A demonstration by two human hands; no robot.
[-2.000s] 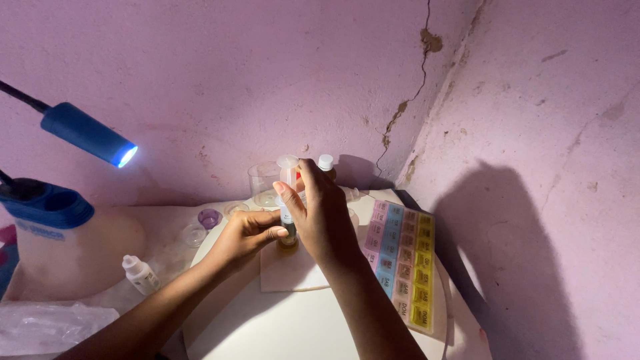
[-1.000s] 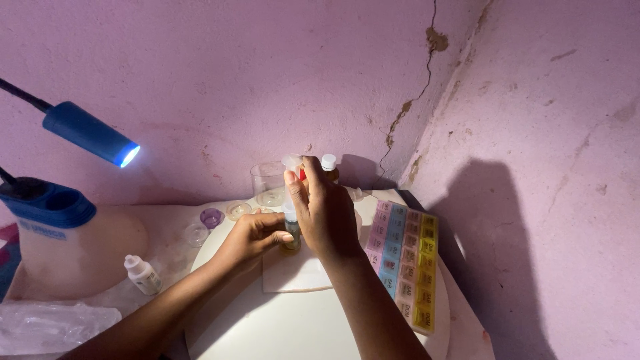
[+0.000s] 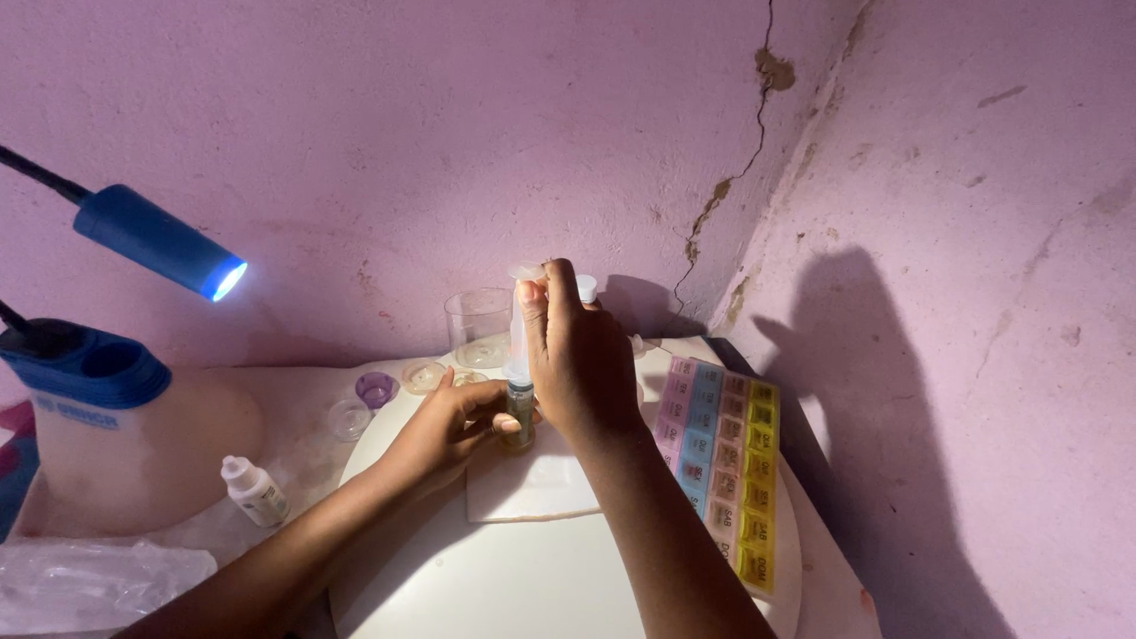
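Note:
My left hand (image 3: 461, 426) holds the lower part of a clear plastic syringe (image 3: 521, 404) upright, its barrel dark with liquid near the fingers. The syringe's lower end meets a small container (image 3: 517, 441) with yellowish contents; the fingers partly hide where they join. My right hand (image 3: 581, 355) grips the pale plunger (image 3: 518, 328) higher up, just below its round end. Beneath both hands lies a pale square tile (image 3: 532, 497) on a round white board (image 3: 497, 577). Behind my right hand stands a bottle with a white cap (image 3: 587, 287), mostly hidden.
A pill organizer (image 3: 723, 470) with coloured compartments lies at the right. Behind stands a clear cup (image 3: 477, 327). Small cups, one purple (image 3: 376, 389), a white dropper bottle (image 3: 255, 491) and a plastic bag (image 3: 98, 581) are at the left, with a lit blue lamp (image 3: 160, 240) above.
The pale plunger stands further out of the barrel than two seconds ago, and my right hand sits higher relative to my left. My left hand stays around the lower part.

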